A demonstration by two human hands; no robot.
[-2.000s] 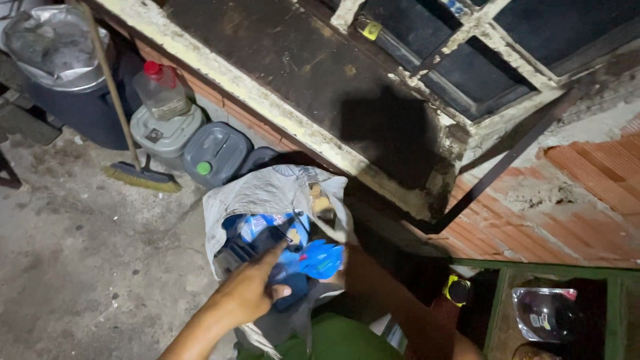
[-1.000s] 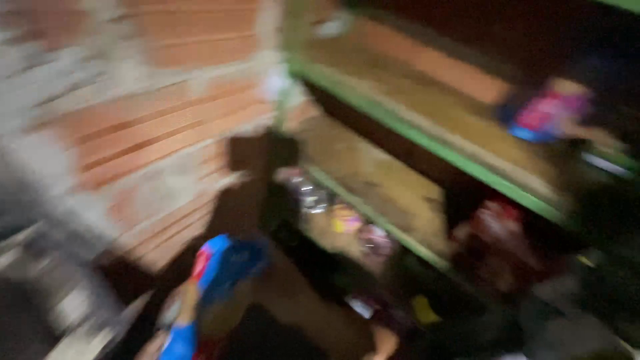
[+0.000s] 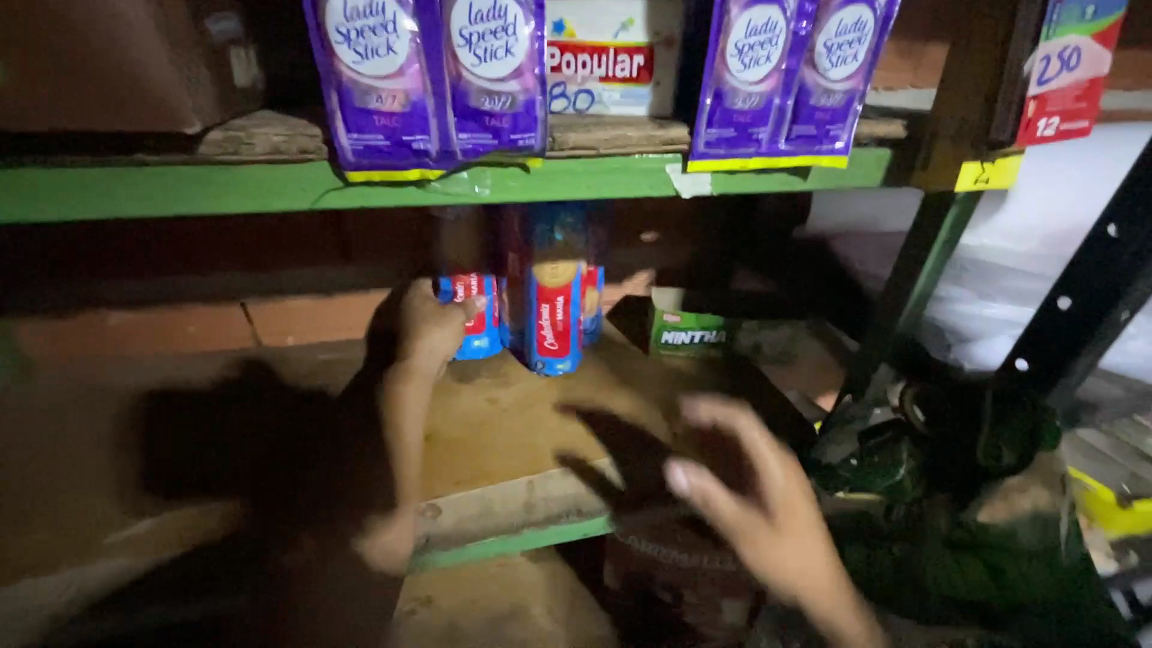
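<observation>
My left hand (image 3: 436, 328) reaches onto the wooden shelf (image 3: 504, 418) and grips a blue and red biscuit packet (image 3: 477, 315) standing upright. Just right of it stands another blue and red biscuit packet (image 3: 556, 315), with more packets partly hidden behind. My right hand (image 3: 747, 486), slightly blurred, is in front of the shelf's edge with thumb and fingers apart, holding nothing. A green Mintha box (image 3: 691, 324) sits farther right on the same shelf. The fingertips of my left hand are partly in shadow.
Purple Lady Speed Stick sachets (image 3: 490, 81) hang over the green metal edge (image 3: 225, 187) of the upper shelf. A cardboard box (image 3: 108, 72) is at upper left. A perforated black post (image 3: 1075, 270) slants at the right, and a dark box (image 3: 675, 576) lies below.
The view has swung from the bag on the floor to the shelves. My left hand, earlier pointing into the bag, is now at the biscuit packets on the shelf.
</observation>
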